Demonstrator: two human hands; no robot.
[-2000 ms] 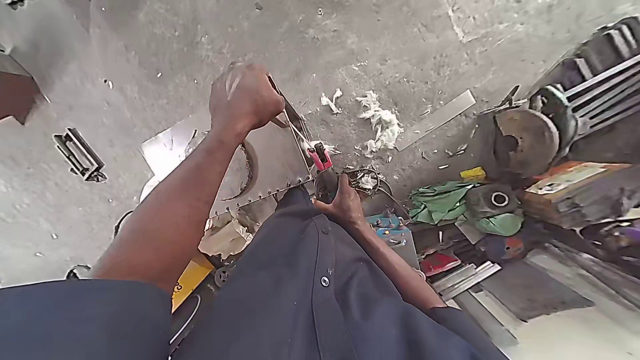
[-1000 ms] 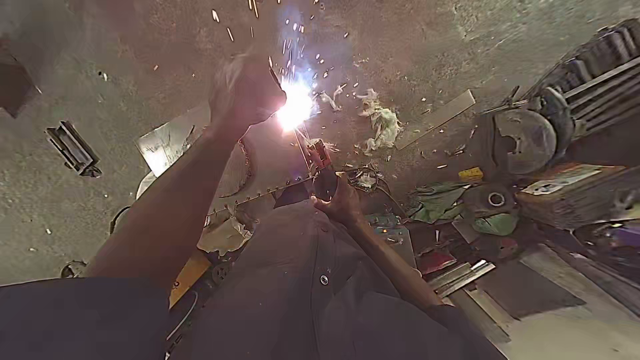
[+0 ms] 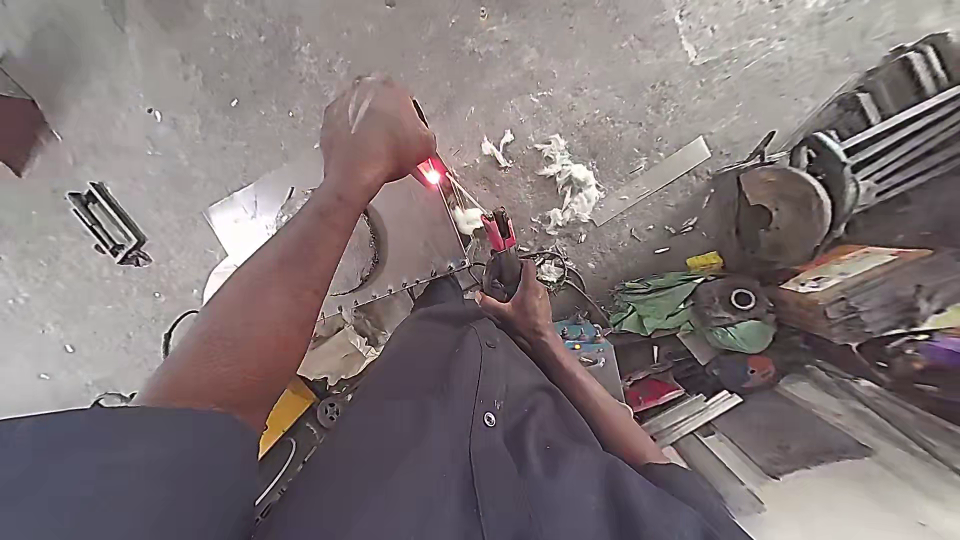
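My right hand (image 3: 521,304) grips a welding electrode holder (image 3: 501,270) with red jaws. A thin welding rod (image 3: 466,192) runs up and left from it, its tip near a glowing red spot (image 3: 433,174) at the edge of a sheet-metal piece (image 3: 420,225). This piece has a large round cut-out and a row of small weld spots along its lower edge. My left hand (image 3: 379,131) is closed at the upper end of the sheet metal, on a thin dark part that is mostly hidden by the fingers. My left forearm covers part of the sheet.
White fibre scraps (image 3: 570,184) and a flat metal strip (image 3: 656,180) lie on the concrete floor. At right are a round metal disc (image 3: 784,214), green cloth (image 3: 652,300) and stacked metal bars (image 3: 907,150). A small metal frame (image 3: 109,225) lies at left. A blue-topped box (image 3: 589,349) stands beside my right forearm.
The bright arc and flying sparks of one second ago are gone; a red glow remains near my left hand. Two seconds ago there was no arc or glow. Both hands stay in nearly the same places.
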